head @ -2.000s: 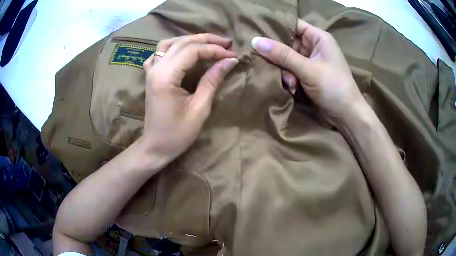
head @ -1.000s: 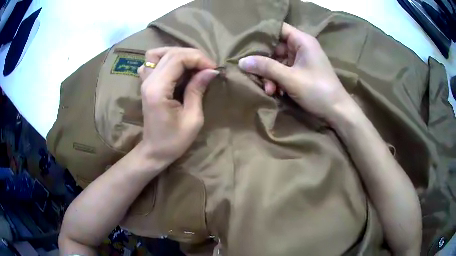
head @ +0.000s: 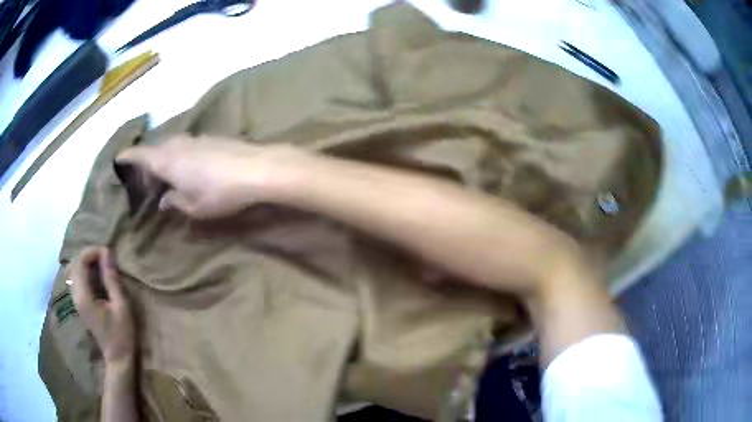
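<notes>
The brown jacket (head: 239, 313) lies spread over the white table, lining side up in its lower left part. My right arm reaches across it from the lower right. My right hand (head: 185, 177), blurred, pinches a fold of the jacket near its upper left edge. My left hand (head: 101, 293), ring on a finger, rests at the jacket's left side, lower than my right hand. Its fingers are bent, and I cannot tell whether they hold cloth. The green label (head: 64, 307) shows just beside it. No needle or thread can be made out.
A long dark block (head: 56, 92), a wooden ruler (head: 78, 130), a yellow piece (head: 128, 70) and black shears (head: 169, 23) lie at the upper left. A slim black tool (head: 590, 61) lies near the right table edge. A small shiny disc (head: 608, 203) is on the jacket's right side.
The view has shifted right. My hands have left the puckered spot where they worked close together. My right arm now stretches across the jacket, and my left hand is at the far left.
</notes>
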